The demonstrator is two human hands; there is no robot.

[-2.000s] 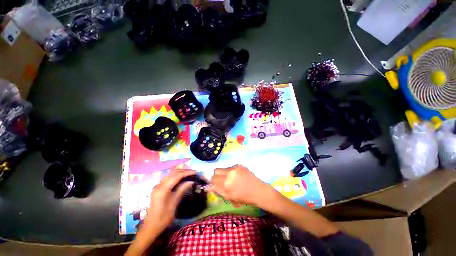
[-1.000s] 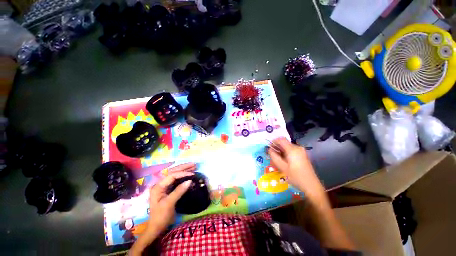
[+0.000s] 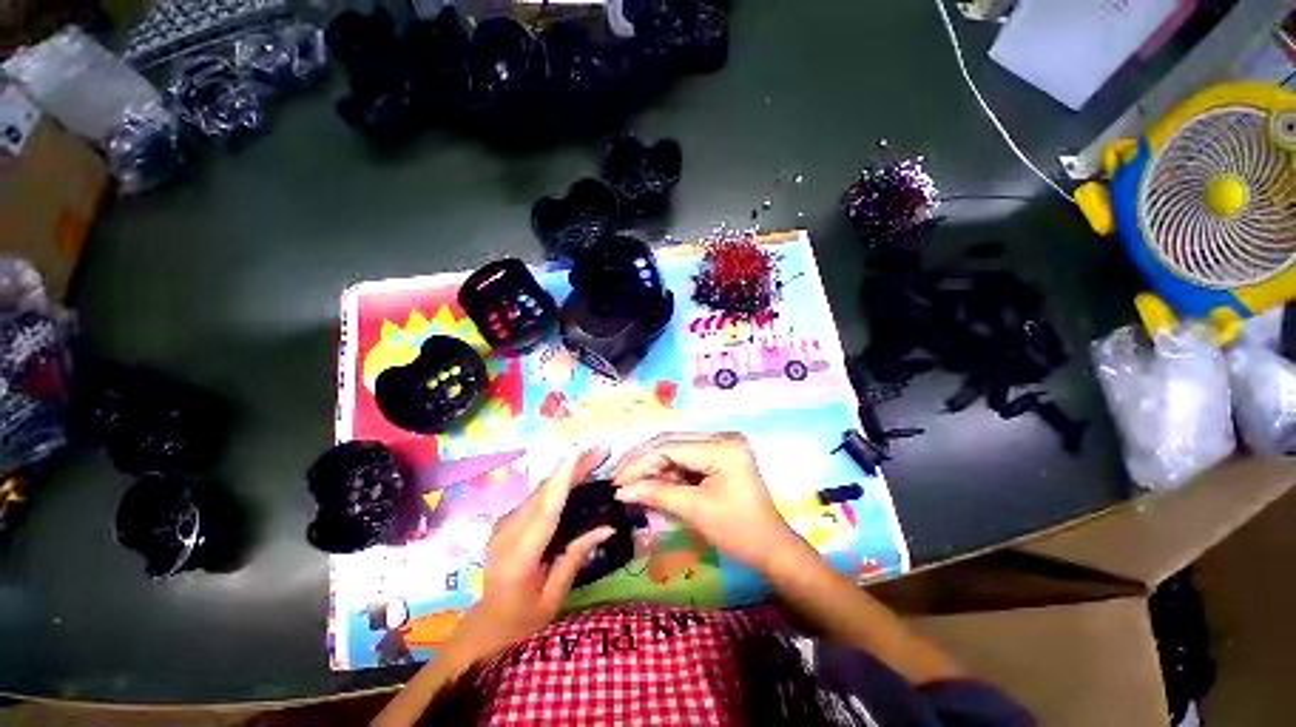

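My left hand [image 3: 533, 554] holds a black housing [image 3: 594, 537] low on the cartoon-printed work mat [image 3: 853, 547]. My right hand [image 3: 699, 490] is at the housing's upper right side, with its fingertips pinched together at the rim. Whether a small part is between those fingertips cannot be seen. Other black housings lie on the mat: one with yellow dots [image 3: 431, 385], one with red dots [image 3: 509, 304], one at the left edge [image 3: 358, 496] and a stack [image 3: 617, 305]. A few small black inserts [image 3: 841, 494] lie at the mat's right side.
A reddish heap of small parts [image 3: 739, 273] is at the mat's upper right. Another spiky heap [image 3: 891, 199] and loose black inserts [image 3: 981, 330] lie right of it. A yellow-and-blue fan [image 3: 1219, 199], clear bags [image 3: 1168, 405] and an open carton [image 3: 1052, 625] are at right. More housings [image 3: 512, 64] are at the back.
My right hand has come from the mat's right side back to the held housing. Since the first frame, a dotted housing has left the mat's centre and one now lies at its left edge.
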